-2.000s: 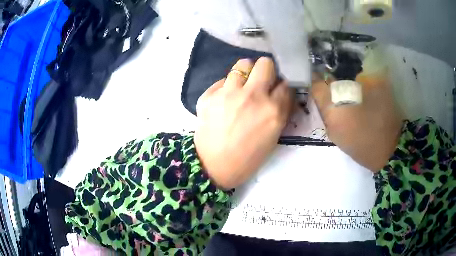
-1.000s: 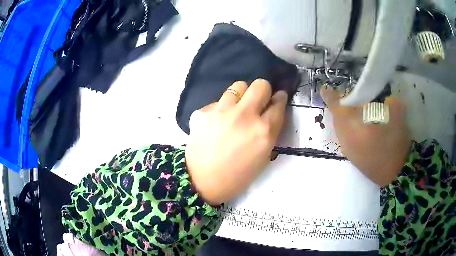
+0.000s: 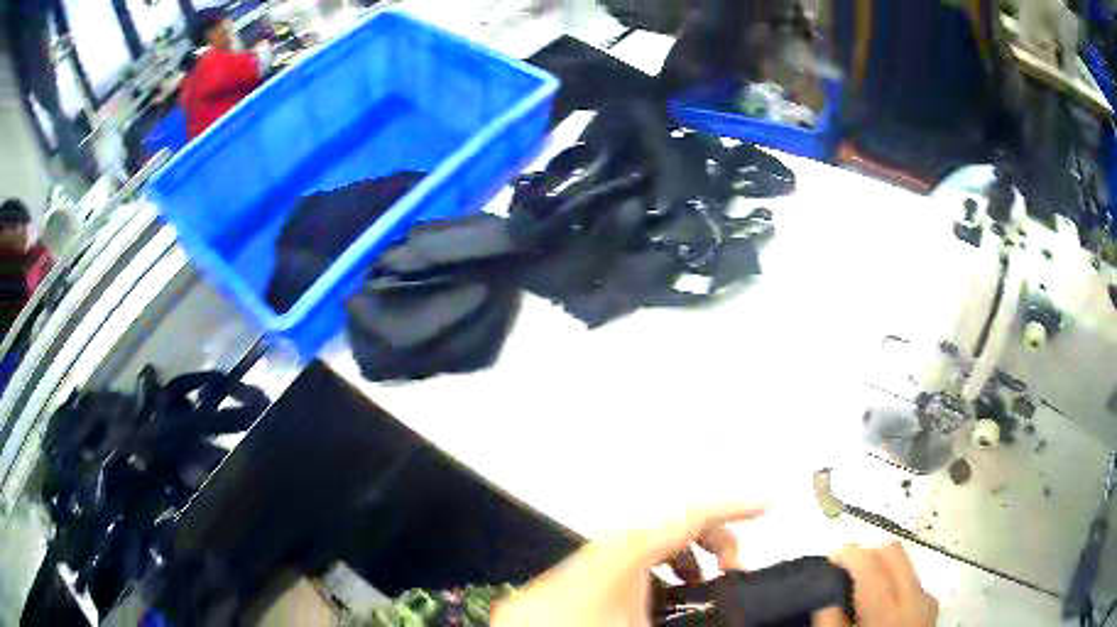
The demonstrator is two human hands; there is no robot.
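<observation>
A black fabric piece [image 3: 784, 595], folded or curled, is at the bottom edge of the view, in front of the white table [image 3: 686, 429]. My left hand [image 3: 625, 573] holds its left end, with the fingertips pointing right. My right hand [image 3: 892, 588] is closed around its right end. Both hands are bare and partly cut off by the bottom edge. The piece's lower part is out of view. The sewing machine's needle area [image 3: 946, 414] is up and to the right of the hands, with no fabric visible under it.
A blue bin [image 3: 490, 137] at upper left holds black fabric. Black pieces [image 3: 435, 321] lie beside it, near a loose black heap [image 3: 661, 214]. More black strips [image 3: 123, 453] are at lower left. A slim dark tool [image 3: 1085, 566] is far right. A person in red [image 3: 221, 80] is in the background.
The view has swung left, showing the whole bin. The black piece has left the machine bed and is now between both hands near the table's front. My right hand has left the needle area.
</observation>
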